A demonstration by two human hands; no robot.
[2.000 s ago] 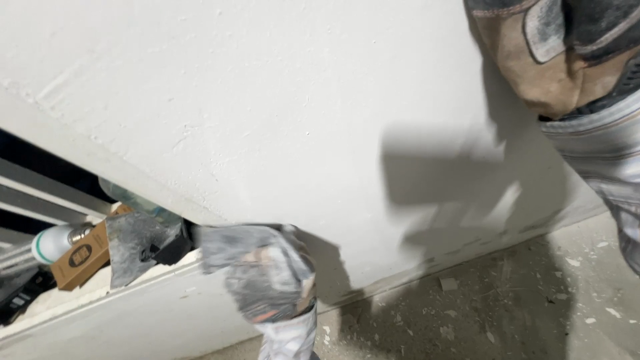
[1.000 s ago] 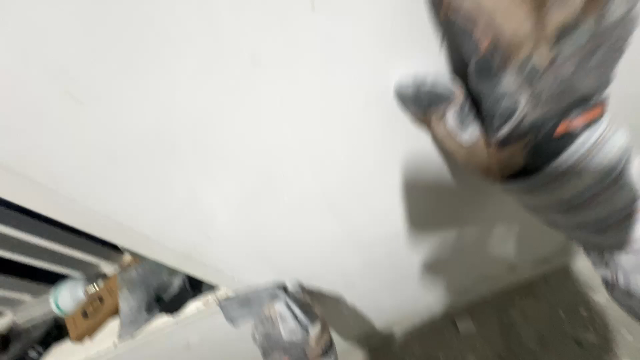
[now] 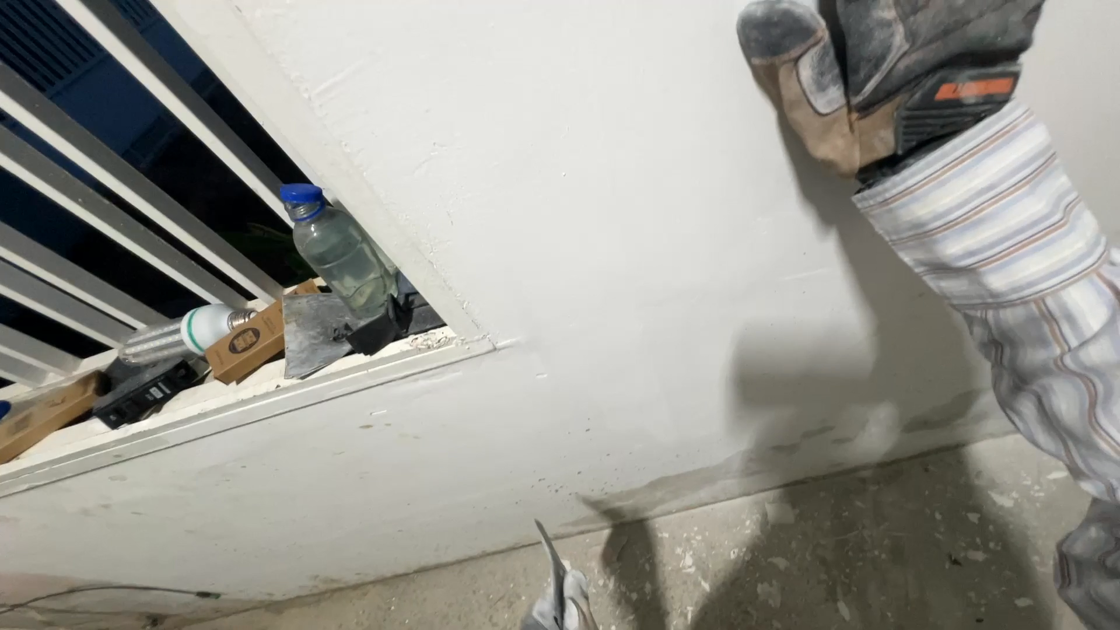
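Note:
My right hand (image 3: 884,79), in a grey, black and tan work glove, is at the top right in front of the white wall (image 3: 612,219). Its thumb shows, but the frame's top edge cuts off the fingers and anything they hold. Low in the middle, only a small part of my gloved left hand (image 3: 564,604) is in view, around a thin grey blade (image 3: 550,556) seen nearly edge-on; its handle is hidden.
On the sill (image 3: 289,398) at left are a water bottle with a blue cap (image 3: 346,262), a wide scraper blade (image 3: 317,332), a cardboard box (image 3: 249,346), a light bulb (image 3: 188,332) and a black device (image 3: 144,394). White bars (image 3: 166,166) stand behind. Pale flecks dot the concrete floor (image 3: 787,560).
The view has shifted, bringing the bottle and more of the bars into sight. My left hand now shows less, at the bottom edge. My right hand has moved against the wall between frames.

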